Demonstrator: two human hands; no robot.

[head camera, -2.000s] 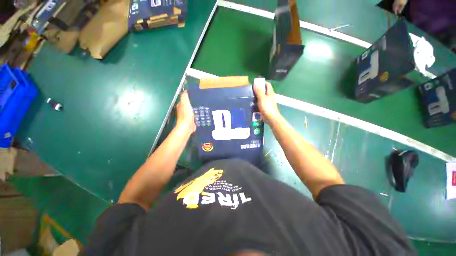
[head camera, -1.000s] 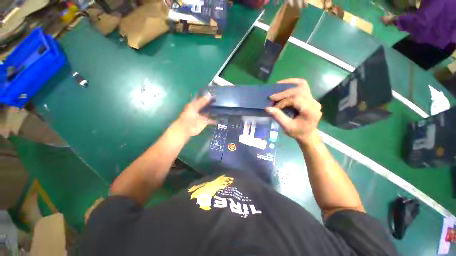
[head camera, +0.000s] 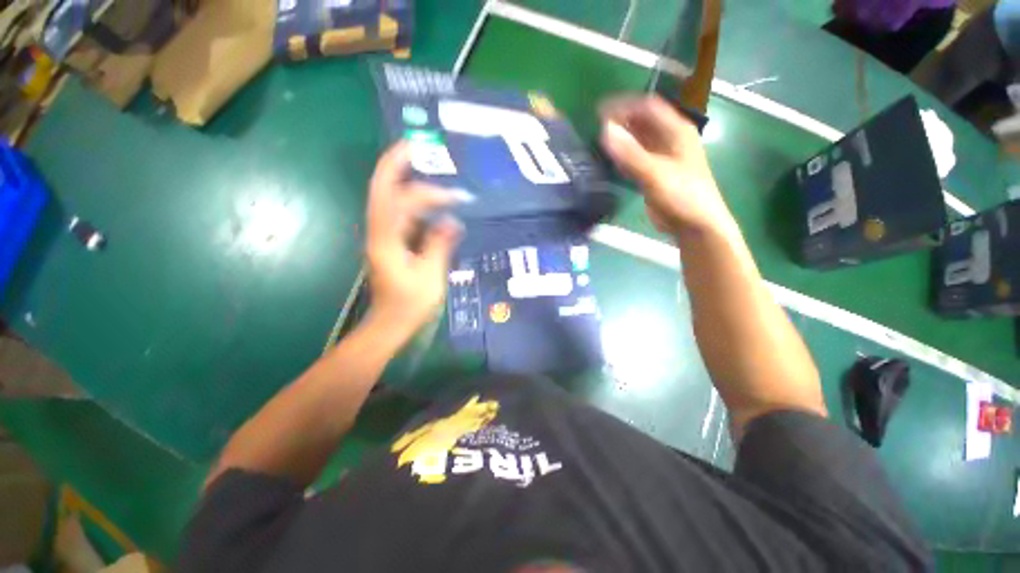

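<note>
A dark navy printed carton (head camera: pixel 503 146) with a white product picture is held up over the table in front of me, blurred by motion. My left hand (head camera: pixel 412 229) grips its near left edge, thumb and fingers around it. My right hand (head camera: pixel 654 146) is off the carton's right side, fingers partly curled and blurred, with nothing seen in it. A flat navy carton blank (head camera: pixel 542 308) with the same print lies below, against my body.
Navy boxes (head camera: pixel 872 196) stand on the green conveyor belt (head camera: pixel 761 168) at right. A black object (head camera: pixel 876 394) and paper slip (head camera: pixel 980 420) lie at right. Kraft cardboard (head camera: pixel 213 62) and a carton bundle (head camera: pixel 341 28) are at upper left, a blue bin (head camera: pixel 17 213) at the left edge. A person's purple sleeve shows at top right.
The carton, edge-on a second ago, now shows its printed face and sits further up and left. My right hand has moved off it. The view has shifted.
</note>
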